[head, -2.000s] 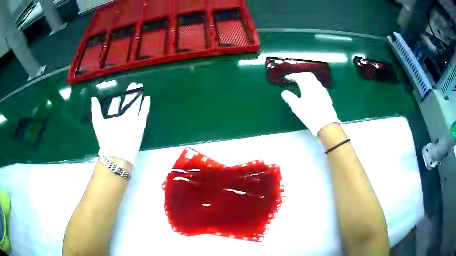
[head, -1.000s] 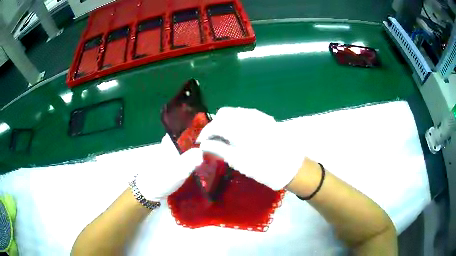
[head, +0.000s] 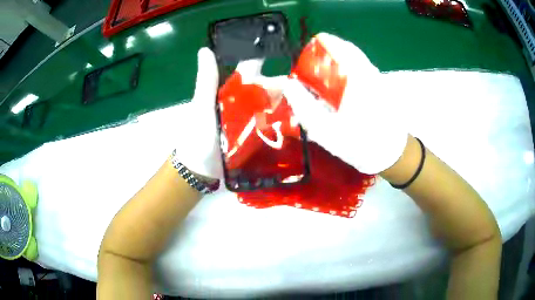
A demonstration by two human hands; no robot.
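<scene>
A black phone middle frame (head: 239, 41) is held upright above the white pad, its solid camera end at the far side. My left hand (head: 203, 126) grips its left edge. Red film (head: 258, 158) shows across the lower part of the opening; whether it lies in or behind the frame is hard to tell. My right hand (head: 363, 111), at the frame's right side, holds a piece of red film (head: 321, 71) and its fingers reach over the opening. The red film stack (head: 337, 183) lies behind and below, partly hidden by the frame and my right hand.
Bare black frames (head: 111, 79) lie on the green surface (head: 170, 70) at left. A red parts tray (head: 126, 17) is at the far left, a dark red frame (head: 440, 10) at the far right. A lime-green fan (head: 29, 220) stands at the near left of the white pad (head: 100, 176).
The frame in my hands has turned from tilted to upright and faces me. My hands have moved apart, with red film in the right one. The view has shifted, bringing more of the fan into sight.
</scene>
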